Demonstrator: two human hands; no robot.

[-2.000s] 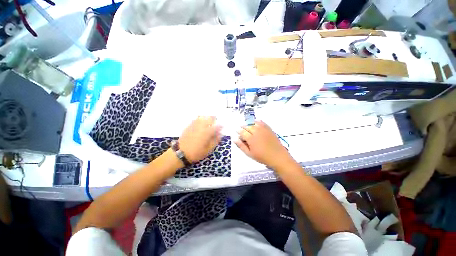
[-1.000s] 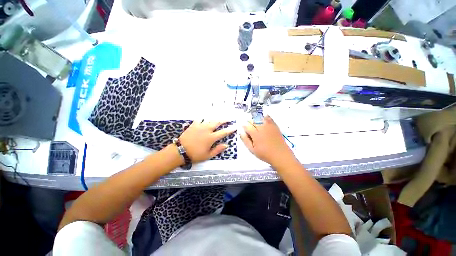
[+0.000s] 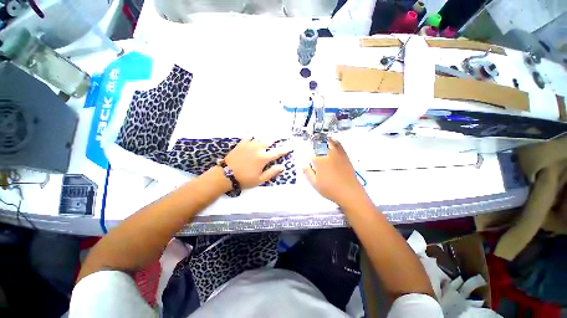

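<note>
A leopard-print fabric panel (image 3: pixel 155 118) lies bent in an L on the white table, its right end just left of the presser foot (image 3: pixel 321 144). A white band, hard to tell from the table, runs along its outer edge. My left hand (image 3: pixel 253 164) lies flat on the print with fingers spread, pressing it down. My right hand (image 3: pixel 331 171) is just below the presser foot, fingertips down on white material beside the print's right end. Whether its fingers pinch anything is hidden. The white sewing machine (image 3: pixel 373 118) stands behind my hands.
A blue label sheet (image 3: pixel 102 124) and a grey box (image 3: pixel 37 118) are at the left. A measuring tape (image 3: pixel 280 222) runs along the table's front edge. Thread cones (image 3: pixel 407 22) stand behind the machine. More leopard print (image 3: pixel 233 261) lies on my lap. A carton with white offcuts (image 3: pixel 475 254) is lower right.
The leopard-print panel's lower part has moved up and away from the table's front edge, with my left hand on it. My right hand has stayed by the presser foot. The view has shifted slightly.
</note>
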